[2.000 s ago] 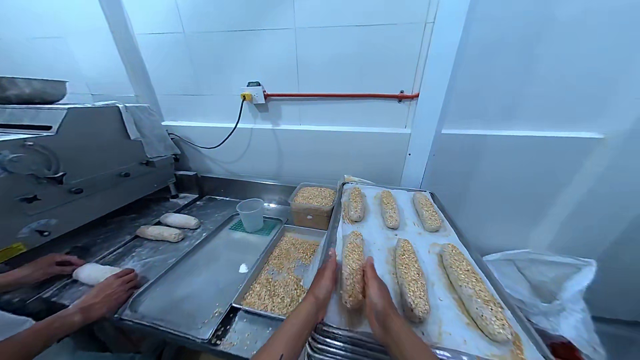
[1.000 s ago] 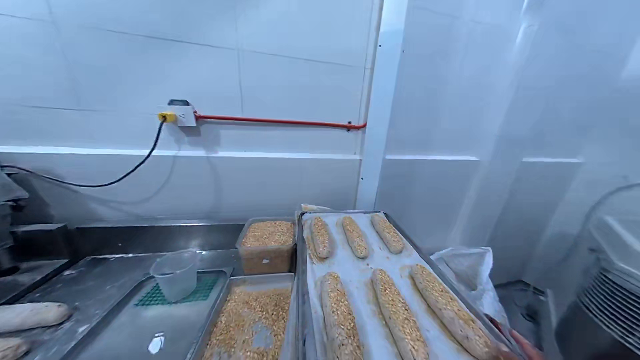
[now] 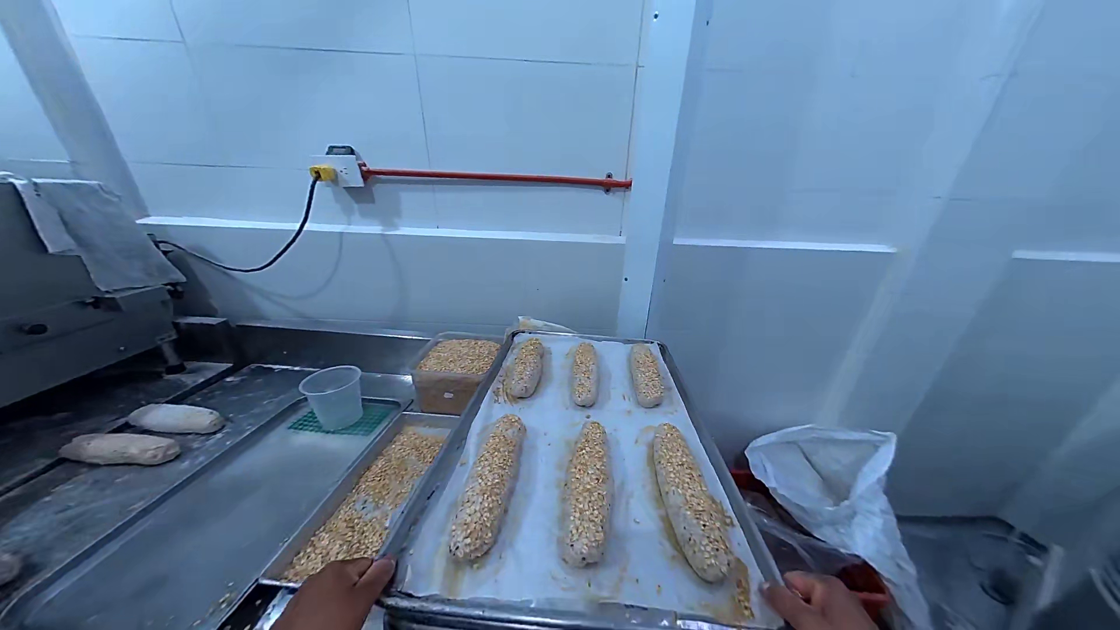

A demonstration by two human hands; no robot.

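Note:
My left hand (image 3: 337, 595) grips the near left corner of a metal baking tray (image 3: 710, 437), thumb on the rim. At its near right corner, my right hand (image 3: 818, 602) holds the same rim. White baking paper (image 3: 542, 490) lines the tray, bearing two rows of oat-coated dough loaves (image 3: 588, 494). Left of the tray, a shallow pan of oat flakes (image 3: 372, 507) lies beside a larger metal tray (image 3: 219, 516). A clear plastic cup (image 3: 334, 396) stands on a green mesh mat (image 3: 367, 417). Behind the pan is a plastic tub of oats (image 3: 455, 372).
Two uncoated dough pieces (image 3: 122, 448) lie on the floured steel counter at left, near a grey machine (image 3: 79, 306) with a cloth (image 3: 101, 232) over it. A white plastic bag (image 3: 827, 481) sits in a red crate (image 3: 862, 582) at right. A black cable (image 3: 293, 245) runs to a wall outlet.
Two seconds ago my hands were around the near left loaf; now they hold the tray's near corners. The co-worker's hands seen at left then are out of view.

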